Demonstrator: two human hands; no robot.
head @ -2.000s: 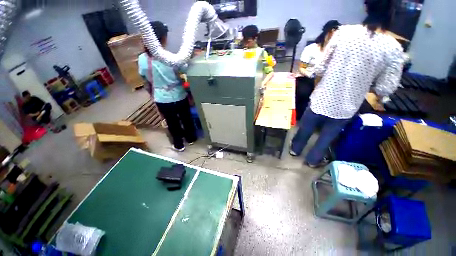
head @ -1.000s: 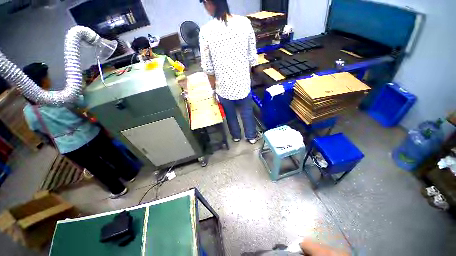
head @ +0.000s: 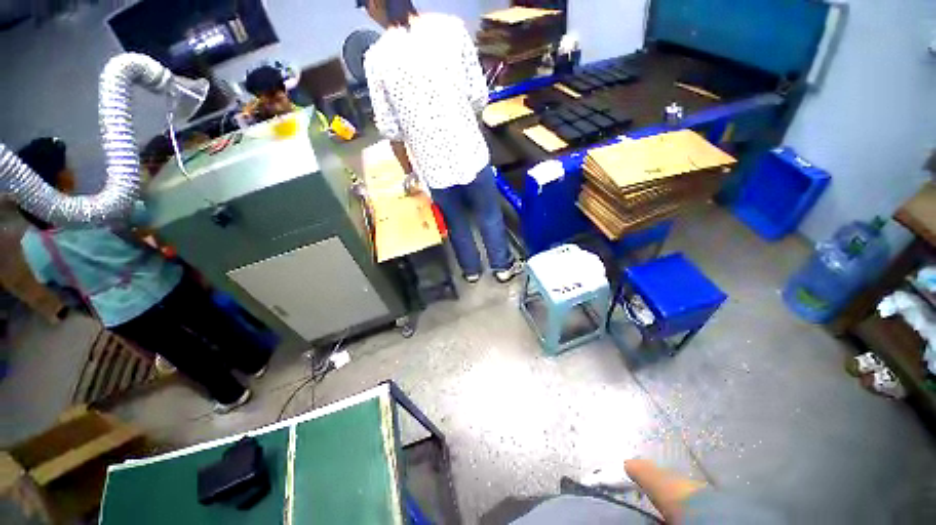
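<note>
A dark clump of black parts [head: 234,475] lies on the green-topped bench [head: 344,467] at the lower left, left of the pale dividing strip. My right hand [head: 662,488] seems to be the bare, blurred shape at the bottom edge, right of some grey cloth. It is cut off and far from the black parts; its fingers and anything in it cannot be made out. My left hand is not in view.
A grey-green machine cabinet [head: 269,231] stands behind the bench. A pale stool [head: 568,297] with white cloths and a blue stool [head: 672,295] stand ahead. Stacked brown boards [head: 657,169] are beyond. Coworkers stand left and centre; an open cardboard box [head: 77,446] is at left.
The view has swung to the right, so the bench sits lower and further left. The bare shape at the bottom edge has come into view. The black parts stay on the bench.
</note>
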